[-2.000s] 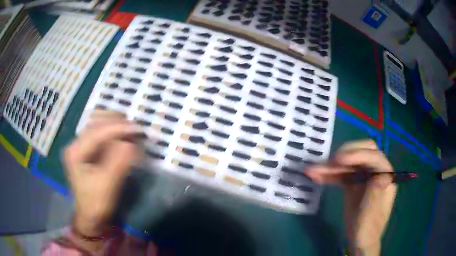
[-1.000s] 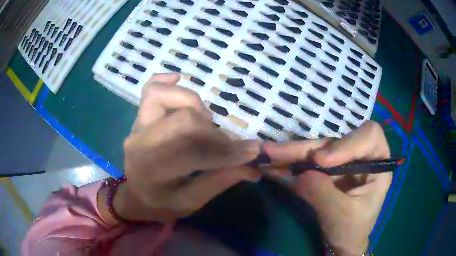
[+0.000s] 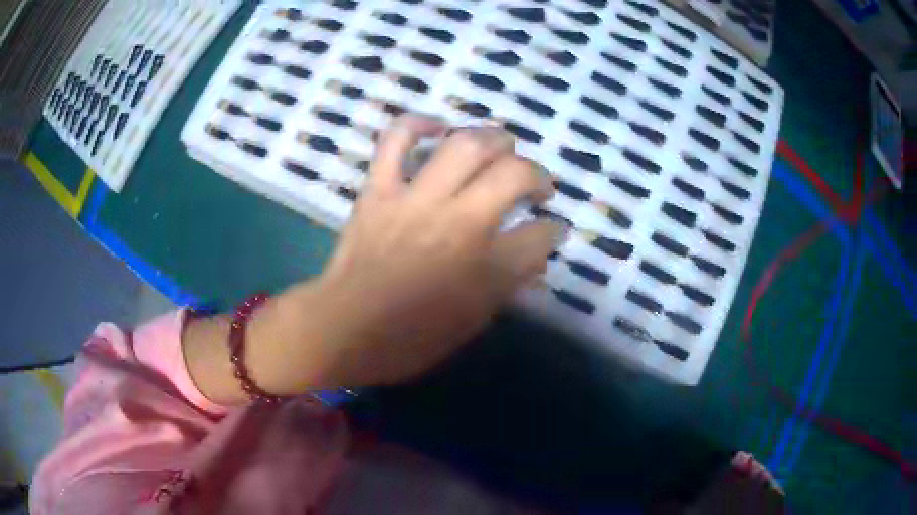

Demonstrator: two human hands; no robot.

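Observation:
A white foam tray (image 3: pixel 332 86) with rows of slots holding small black parts (image 3: pixel 611 243) lies in front of me. Some slots show tan slivers beside the dark parts. My left hand (image 3: pixel 442 216) is over the tray's near middle, fingers curled down towards the slots. Its fingertips are partly hidden and blurred, so I cannot tell whether it holds a part. My right hand is not in view; only a pink sleeve edge (image 3: pixel 749 468) shows at the bottom right. The pen-shaped tool is not in view.
A second white tray (image 3: pixel 171 50) with dark parts at its near end lies at the left, beside stacked trays (image 3: pixel 50 50). Another filled tray (image 3: pixel 749 40) is at the top right. A thin red line (image 3: pixel 749 312) curves over the green mat at the right, below a calculator-like device (image 3: pixel 886 131).
My hands were together in front of the tray, the right with the dark pen-shaped tool. My left hand has moved up over the tray, and my right hand has left view. The curved red line now shows.

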